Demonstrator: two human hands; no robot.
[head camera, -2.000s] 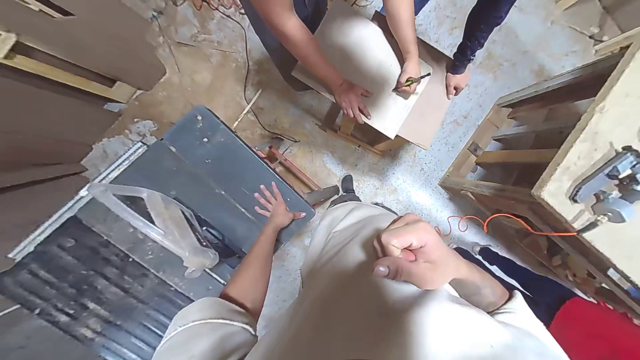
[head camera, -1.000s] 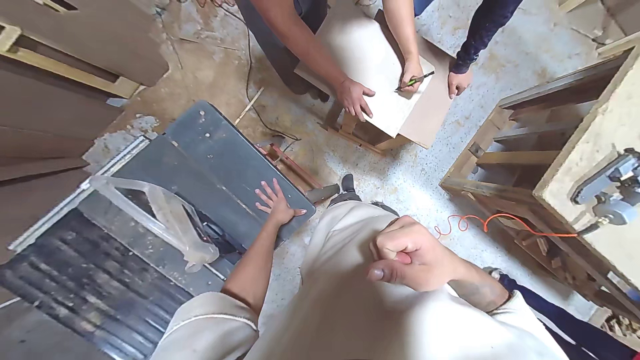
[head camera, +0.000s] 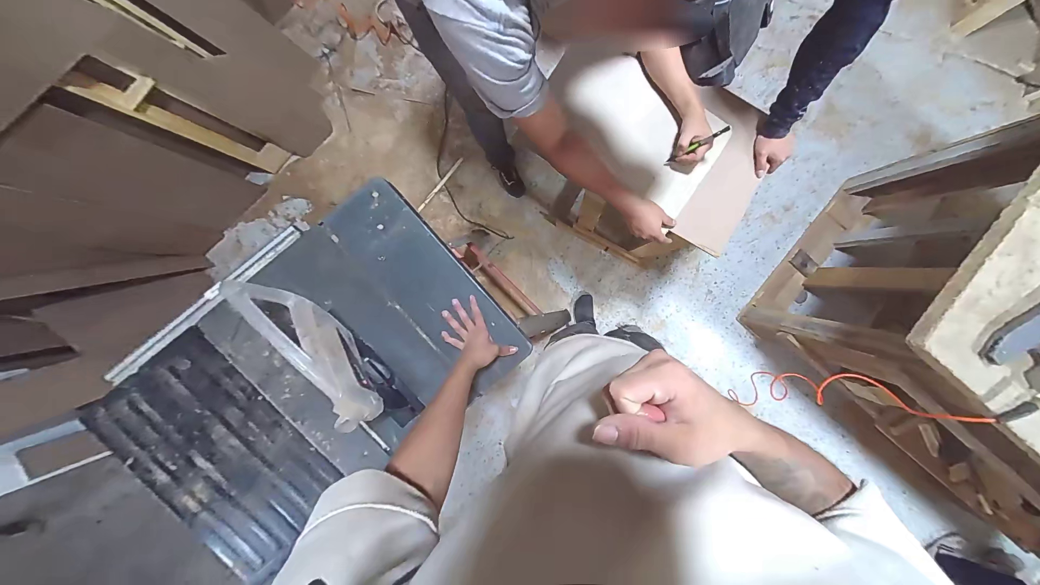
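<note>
My left hand (head camera: 474, 335) lies flat, fingers spread, on the dark metal top of a table saw (head camera: 398, 268). Beside it, a clear plastic blade guard (head camera: 313, 341) stands over the saw. My right hand (head camera: 670, 410) is curled into a loose fist in front of my light shirt, with no tool visible in it. Beyond the saw, a person bends over a pale board (head camera: 621, 114), one hand flat near its corner and the other holding a green and black pen or pencil (head camera: 699, 145). Another person's hand (head camera: 772, 154) rests by a brownish sheet (head camera: 719, 203) beneath it.
A wooden frame bench with shelves (head camera: 877, 280) stands at the right, an orange coiled air hose (head camera: 877, 392) hanging beside it. Large brown panels (head camera: 122, 203) fill the left. A dark cable (head camera: 459, 203) and a thin wood strip (head camera: 441, 184) lie on the floor.
The view has tilted up slightly. The co-worker's flat hand has moved toward the board's near corner. The person in red clothing at the lower right has gone out of view. My hands keep their poses.
</note>
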